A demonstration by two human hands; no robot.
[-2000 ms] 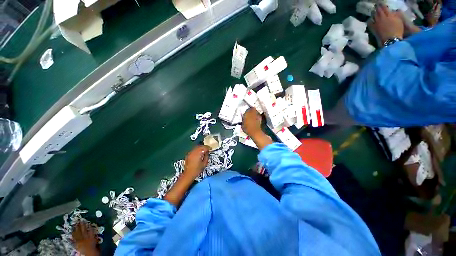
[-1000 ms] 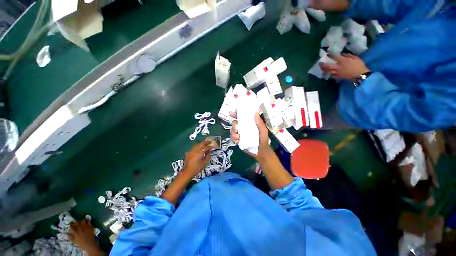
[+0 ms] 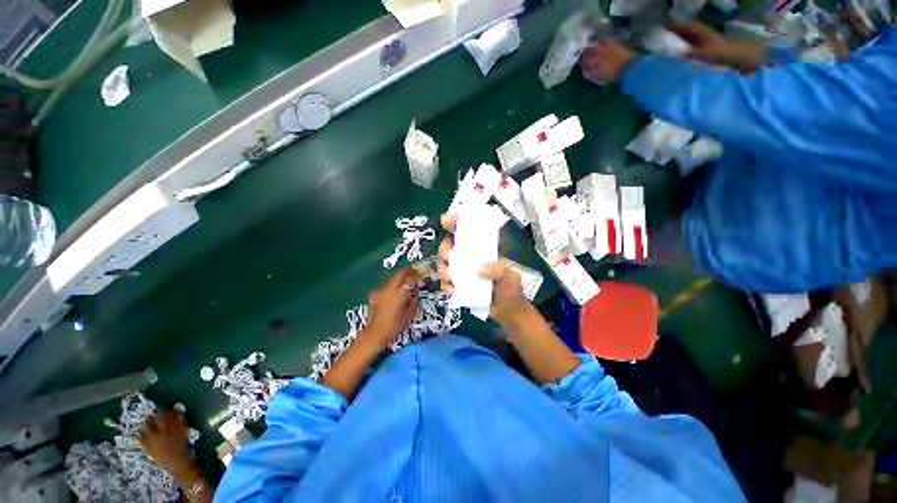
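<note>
My right hand (image 3: 507,292) holds a white oblong box (image 3: 474,253) upright in front of my chest, its face overexposed. Fingertips show at the box's left edge. My left hand (image 3: 395,303) is just left of it, fingers bent around a small pale piece (image 3: 427,267) above the heap of bundled white cables (image 3: 433,319). A small loose cluster of cables (image 3: 411,241) lies above my left hand. White boxes with red marks (image 3: 553,218) are piled right of the held box. A single box (image 3: 421,155) stands apart, farther off.
A person in a blue smock (image 3: 747,147) works at the right among white packs (image 3: 664,142). Another hand (image 3: 167,437) is over cables at lower left. A red stool (image 3: 618,320) is at lower right. A pale rail with a white power strip (image 3: 118,251) runs along the left.
The box came up from the pile in my right hand and has moved slightly left. My left hand stays near the cable heap. The other person's hands moved up among the packs.
</note>
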